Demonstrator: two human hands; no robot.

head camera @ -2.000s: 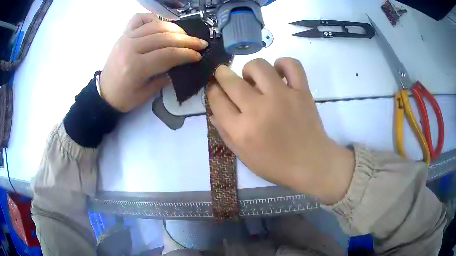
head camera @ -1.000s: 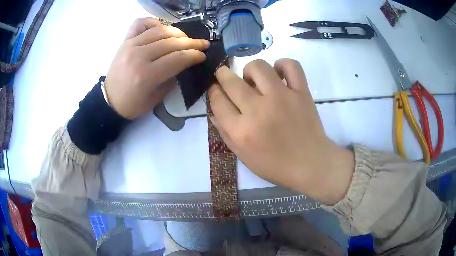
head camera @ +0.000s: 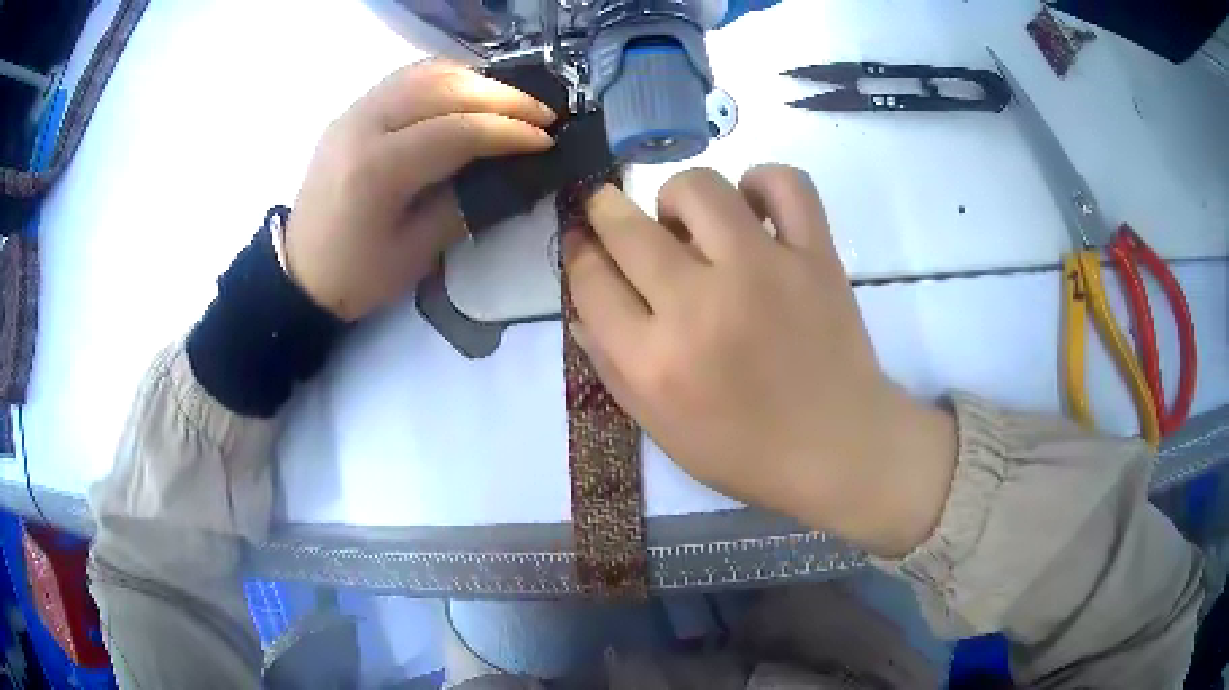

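The black-backed piece (head camera: 519, 186) lies dark side up at the presser foot (head camera: 577, 84). My left hand (head camera: 391, 182) lies on it left of the foot, fingers pressing it down. My right hand (head camera: 748, 337) is just in front of the blue-grey round machine part (head camera: 652, 95); its thumb and index finger hold the tweed binding strip (head camera: 604, 458) near the black piece's right edge. The strip runs straight toward me over the table's front edge. The needle point is hard to make out.
Black thread snips (head camera: 896, 86) and scissors with yellow and red handles (head camera: 1089, 243) lie on the right. A small plaid scrap (head camera: 1058, 38) is at the top right. A dark grey metal plate (head camera: 461, 324) lies left of the strip. Tweed strips (head camera: 19, 317) lie far left.
The black piece has turned and moved up under the foot, so less of it hangs toward me and more strip shows. My left hand has shifted slightly right; my right hand has barely moved.
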